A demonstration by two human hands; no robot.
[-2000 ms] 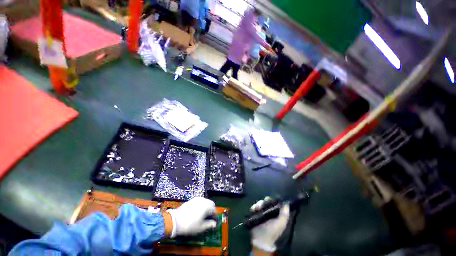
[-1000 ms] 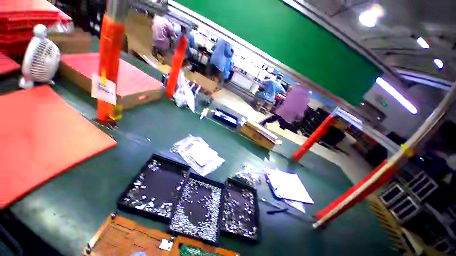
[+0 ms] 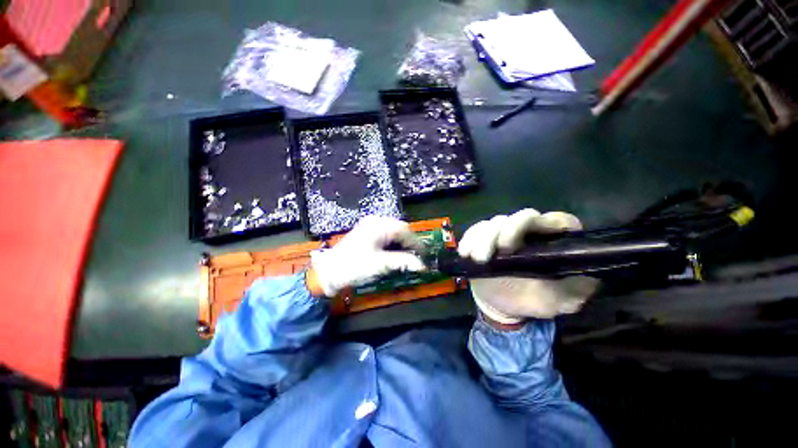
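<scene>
My left hand (image 3: 367, 255), in a white glove, lies over the green circuit board (image 3: 398, 282) in the right part of the orange fixture (image 3: 241, 278). Its fingertips are close to the tip of the electric screwdriver; whether they hold a small part cannot be seen. My right hand (image 3: 525, 262), also gloved, is closed around the black electric screwdriver (image 3: 604, 255), which lies nearly level and points left at the board's right end. The screwdriver's bit is hidden by the fingers. The board is partly covered by my left hand.
Behind the fixture are three black trays: left (image 3: 249, 166), middle (image 3: 344, 171) and right (image 3: 430, 140), holding small silver parts. Plastic bags (image 3: 293, 66), papers (image 3: 529, 45) and a pen (image 3: 514, 112) lie farther back. A red foam mat (image 3: 48, 236) is at left, with a board tray (image 3: 70, 424) below.
The view has tilted down, bringing both hands back into sight. Compared with the oldest frame, the screwdriver now reaches the board's right end beside my left fingertips.
</scene>
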